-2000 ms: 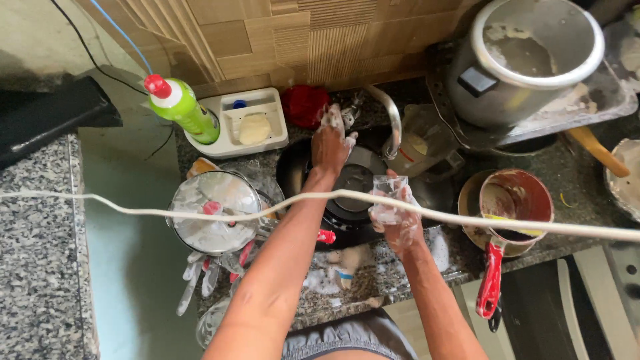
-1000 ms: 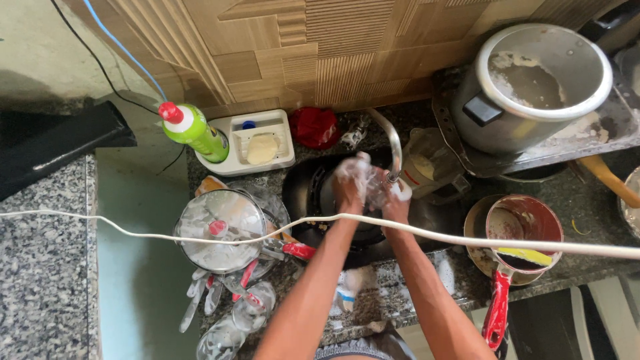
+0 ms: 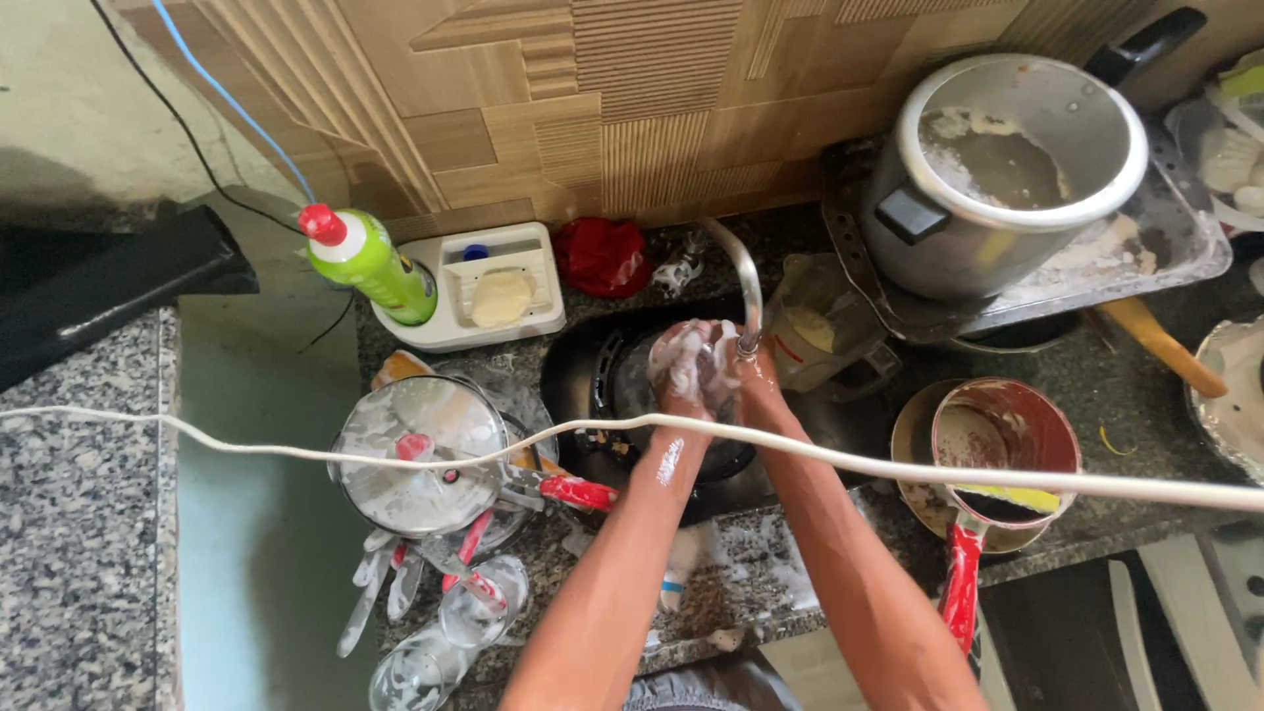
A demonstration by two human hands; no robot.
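Observation:
My left hand point(image 3: 681, 365), covered in suds, is around a clear glass point(image 3: 718, 380) over the dark sink point(image 3: 573, 370). My right hand point(image 3: 752, 370) is against the same glass from the right, just under the curved metal faucet point(image 3: 748, 281); its fingers are partly hidden by the spout. Below the hands, a dark round vessel point(image 3: 632, 380) lies in the sink. Left of it stand a soapy glass lid point(image 3: 420, 454), a red handle point(image 3: 578, 492), soapy cutlery point(image 3: 367, 592) and soapy drinking glasses point(image 3: 484, 597).
A green detergent bottle point(image 3: 370, 265) stands by a white soap tray point(image 3: 548, 311). Right are a plastic jug point(image 3: 815, 316), a red saucepan point(image 3: 1062, 434) with a yellow sponge point(image 3: 1007, 497), and a large aluminium pot point(image 3: 889, 247) on a baking tray point(image 3: 1200, 252). A white cable point(image 3: 859, 454) crosses above my forearms.
Two seconds ago my hands were apart, the left near the red item behind the sink and the right with the glass. Now both are together at the glass, beneath the faucet.

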